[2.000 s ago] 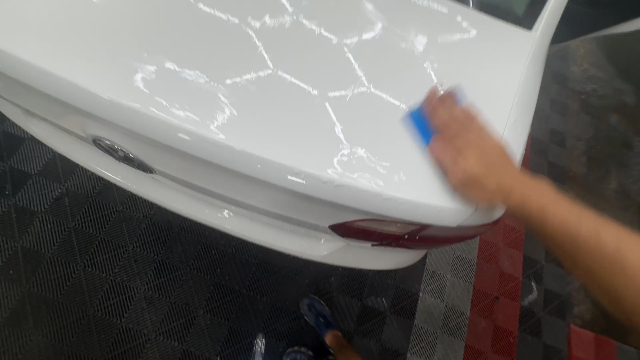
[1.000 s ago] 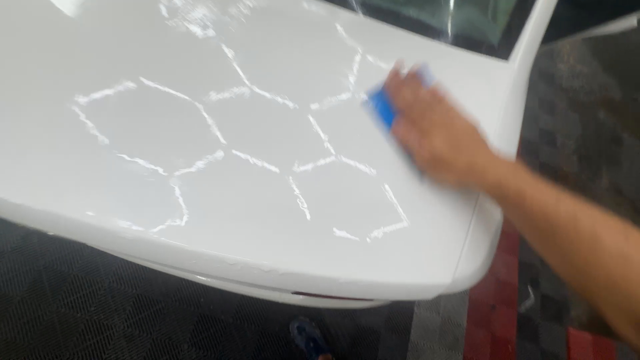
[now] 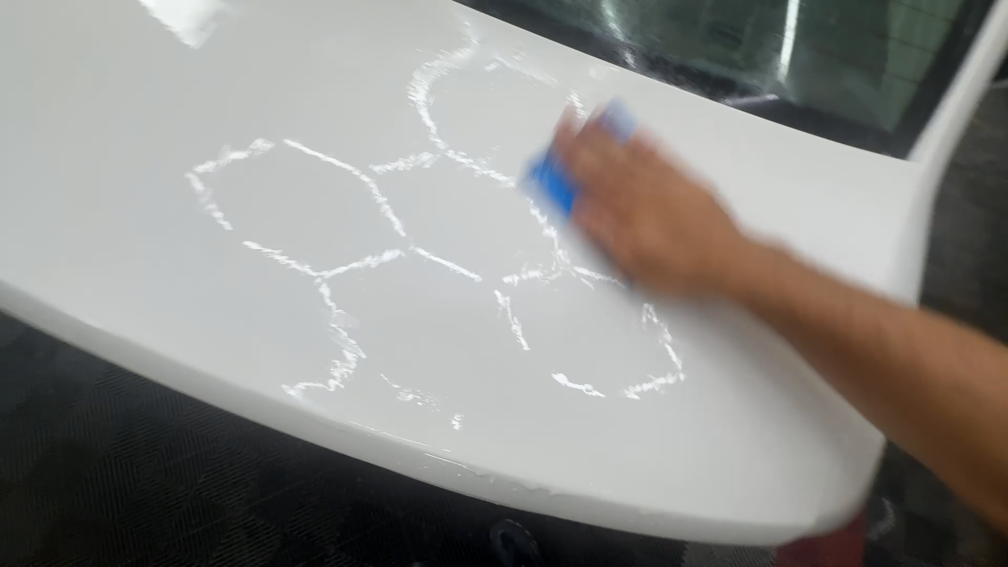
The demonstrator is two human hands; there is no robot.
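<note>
My right hand reaches in from the right edge and lies over a blue pad or cloth, pressed to the white trunk lid of a car. Motion blurs the hand, and its palm hides most of the blue piece, which shows at the fingertips and along the side. Bright hexagonal light reflections cross the glossy paint to the left of the hand and below it. Small wet-looking marks lie along the rear edge of the lid. My left hand is out of view.
The rear window with its dark border lies beyond the lid at the upper right. Dark textured floor tiles show below the car's rear edge, with a red tile near the lower right corner. A dark shoe is partly seen at the bottom.
My right hand has moved with the blue piece across the lid toward the rear window. The view has shifted toward the window; the tail light and badge seen earlier are out of frame.
</note>
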